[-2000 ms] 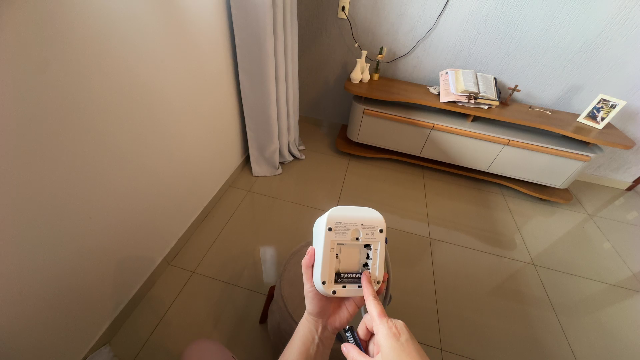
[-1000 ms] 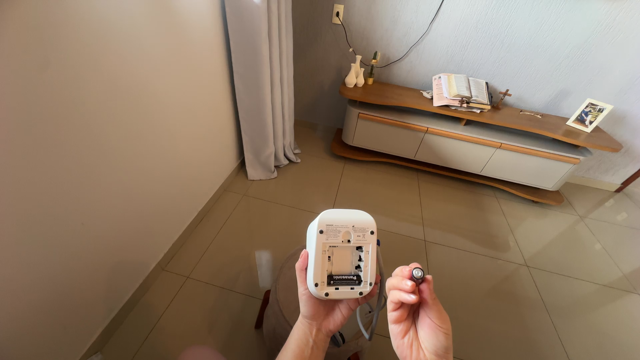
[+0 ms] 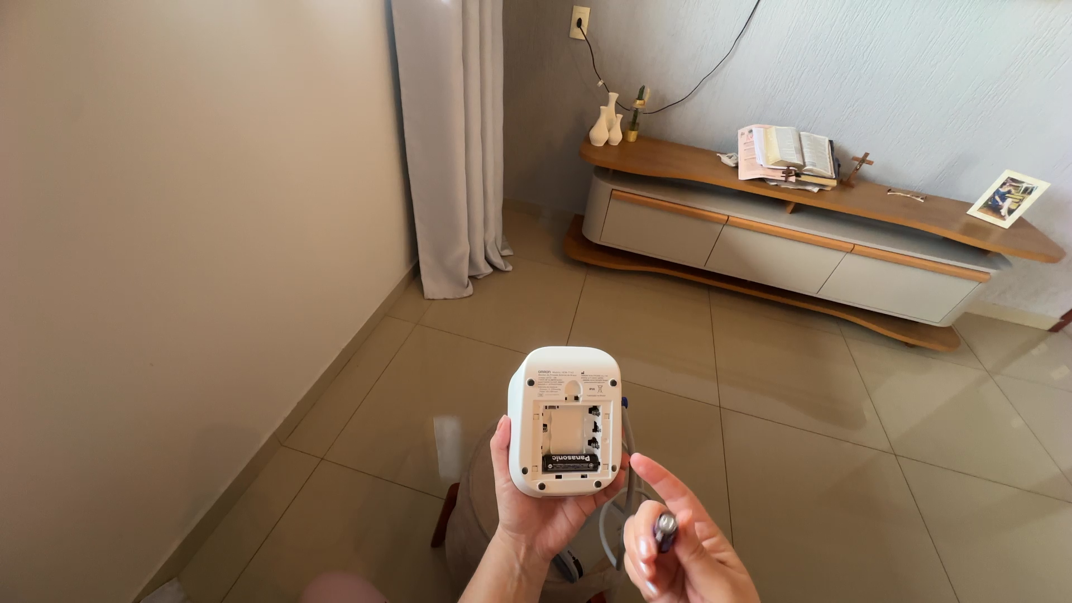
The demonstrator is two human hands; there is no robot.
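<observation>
My left hand grips a white Omron device from below, its underside facing me and its battery compartment uncovered. One black Panasonic battery lies crosswise at the compartment's lower end; metal contacts show along the right side above it. Just right of the device, my right hand holds a loose battery end-on between thumb and curled fingers. Its index finger is extended toward the device's lower right edge. A grey tube hangs behind the device.
Below my hands stands a round stool with wooden legs, a dark object partly visible on it. Across the tiled floor, a low wooden cabinet bears vases, an open book, a cross and a framed photo. A curtain hangs left.
My right index finger was at the compartment two seconds ago; the hand then drew away to the right with the loose battery. Now its index finger is extended near the device again.
</observation>
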